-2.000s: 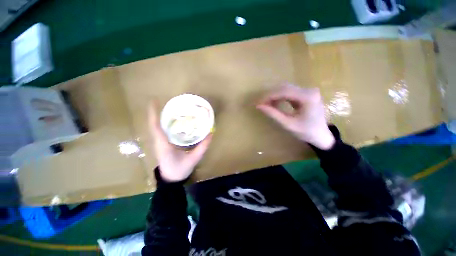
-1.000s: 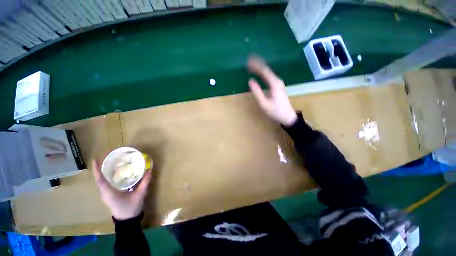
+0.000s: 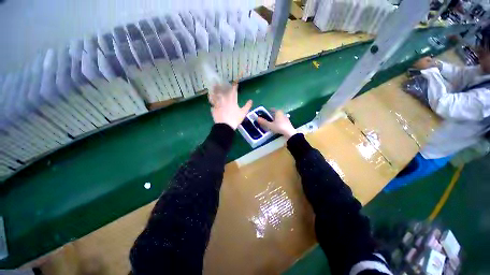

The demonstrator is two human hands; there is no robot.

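Note:
A white tray (image 3: 254, 140) with glossy black pieces in two compartments lies on the green belt beyond the cardboard. My right hand (image 3: 278, 124) is at the tray's right side, with its thumb and fingertips on the tray and a black piece. My left hand (image 3: 227, 107) is just left of the tray, thumb apart and towards it. A blurred pale thing (image 3: 209, 72) shows at its far fingers, against the box row; whether the hand holds it is unclear. The cup is not in view.
A long row of upright white boxes (image 3: 161, 75) stands beyond the belt. A slanted metal post (image 3: 357, 75) rises right of the tray. Another person (image 3: 462, 102) works at the far right. A small white bit (image 3: 147, 186) lies on the belt.
The view has swung right and up. My left hand has left the cup and reached forward to the belt. My right hand has come to the tray. The cup is out of view.

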